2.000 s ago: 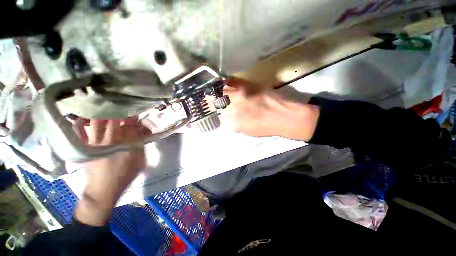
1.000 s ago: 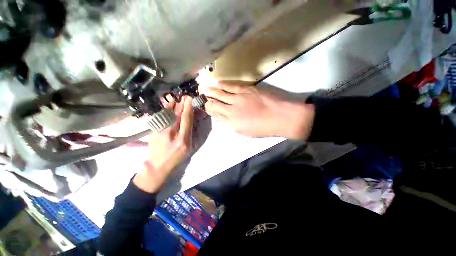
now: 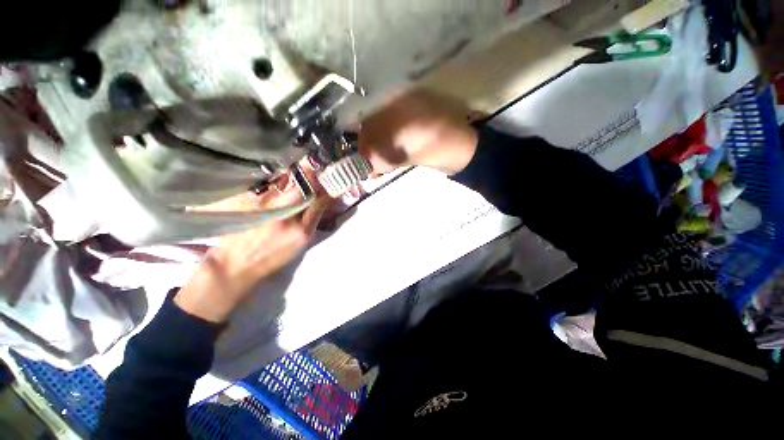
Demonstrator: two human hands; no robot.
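The off-white sewing machine head (image 3: pixel 215 51) fills the top left. Its ribbed silver tension knob (image 3: pixel 346 174) stands in front of the needle area. My left hand (image 3: pixel 258 245) reaches under the machine's front with its fingertips near the needle area; pinkish cloth shows at them, but the grip is partly hidden. My right hand (image 3: pixel 421 142) is blurred, just right of the knob, with its fingertips hidden behind machine parts. Pale pink cloth (image 3: pixel 60 301) lies bunched at the left of the white sewing table (image 3: pixel 378 249).
Green-handled snips (image 3: pixel 640 45) and a black-handled tool (image 3: pixel 720 43) lie at the top right. A blue basket (image 3: pixel 756 163) at right holds red, yellow and white items. Another blue basket (image 3: pixel 292 387) is below the table edge. The beige bed plate (image 3: pixel 499 64) is right of the needle.
Since one second ago, my right hand has moved up beside the needle area, and my left hand has shifted left and lies lower along the machine's front. The view has shifted, showing more of the right basket.
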